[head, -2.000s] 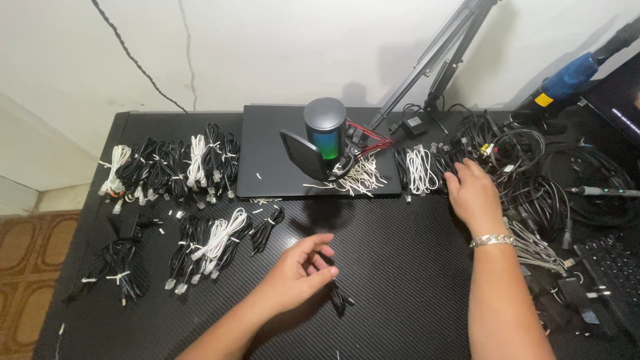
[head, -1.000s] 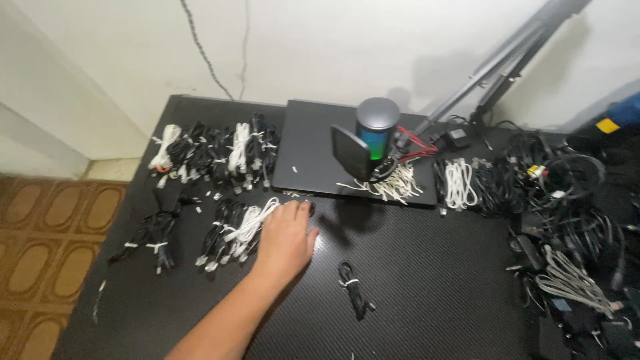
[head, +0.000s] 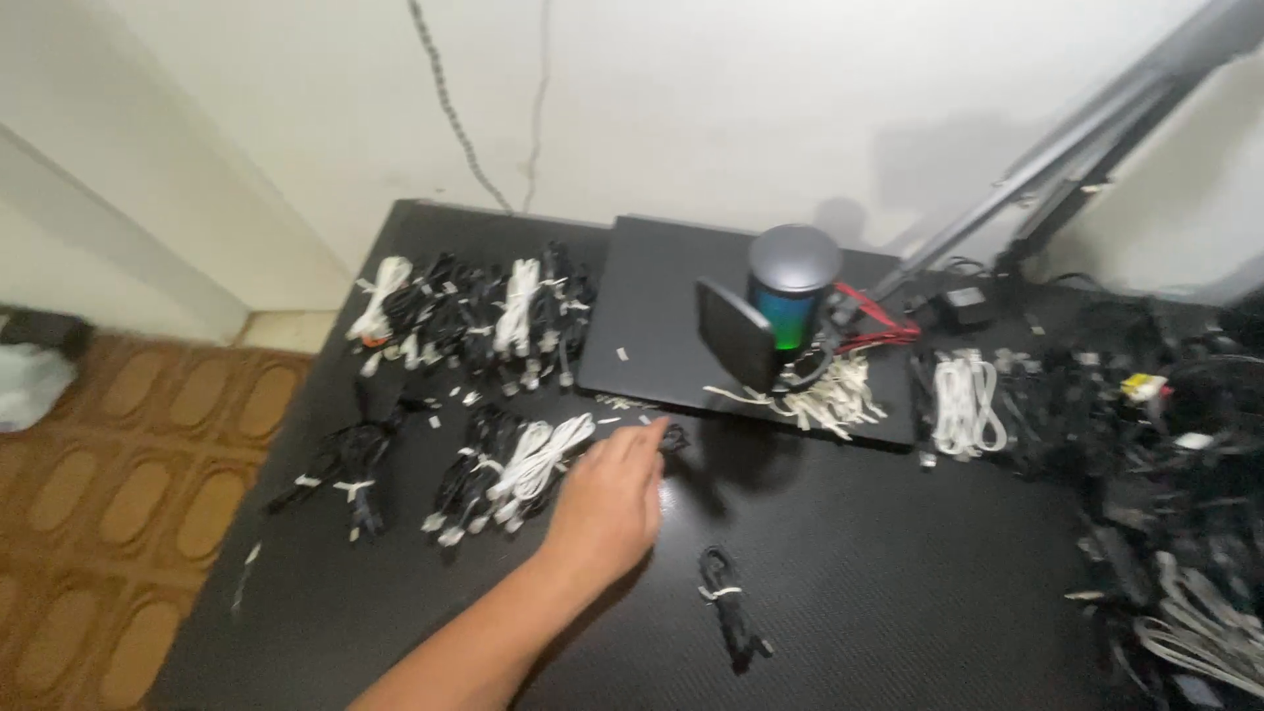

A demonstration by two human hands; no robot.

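My left hand (head: 610, 502) reaches over the middle of the black desk, back of the hand up, just right of a tied white cable bundle (head: 543, 459) and black bundles (head: 474, 474). A dark cable loop (head: 673, 437) shows beyond its fingertips; whether the fingers grip it is hidden. A black cable bundle with a white tie (head: 726, 607) lies alone to the hand's right. Farther back left are more tied black and white bundles (head: 518, 311), and at the left a dark tied bundle (head: 360, 454). My right hand is out of view.
A closed black laptop (head: 657, 296) carries a lit microphone (head: 793, 286) with a pop filter (head: 738, 336) and a pile of white ties (head: 834, 395). A boom arm (head: 1047, 188) rises behind. A white cable coil (head: 966, 405) and tangled cables (head: 1195, 622) fill the right side.
My left hand has moved left to the bundles, and the black tied bundle that was beside it now lies alone. My right hand has left the view. The view has shifted left.
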